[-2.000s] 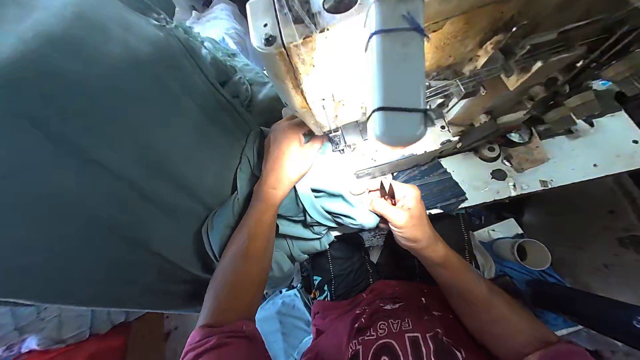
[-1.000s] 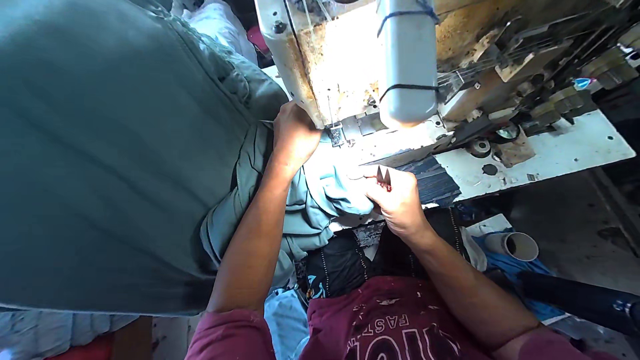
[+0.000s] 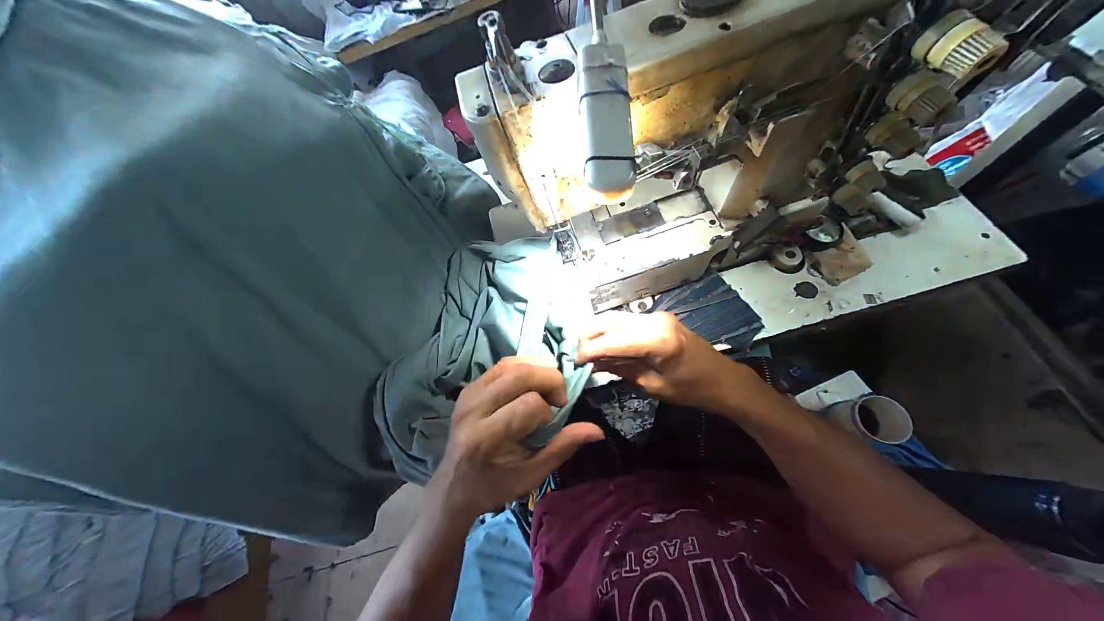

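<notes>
A grey-green fabric garment [image 3: 259,285] fills the left side and runs bunched up to the presser foot [image 3: 567,244] of an industrial sewing machine [image 3: 681,86]. Near the front edge of the machine bed, my left hand [image 3: 509,423] has its curled fingers on the bunched cloth, the thumb pointing right. Just right of it, my right hand [image 3: 655,354] pinches the cloth edge between thumb and fingers. The small pointed tool seen earlier at my right hand cannot be made out now. A lit lamp [image 3: 607,121] with dark ties glares over the needle area.
Pulleys [image 3: 957,47] and rods crowd the machine's right side, above a white table plate [image 3: 914,267]. Dark fabric strips [image 3: 711,310] lie at the bed's front edge. A white cup-like container [image 3: 881,420] stands at lower right. Pale folded cloth [image 3: 112,552] lies at lower left.
My left hand has come away from beside the needle, down toward my body, and is now close to my right hand. The view has shifted, showing more of the machine's right side.
</notes>
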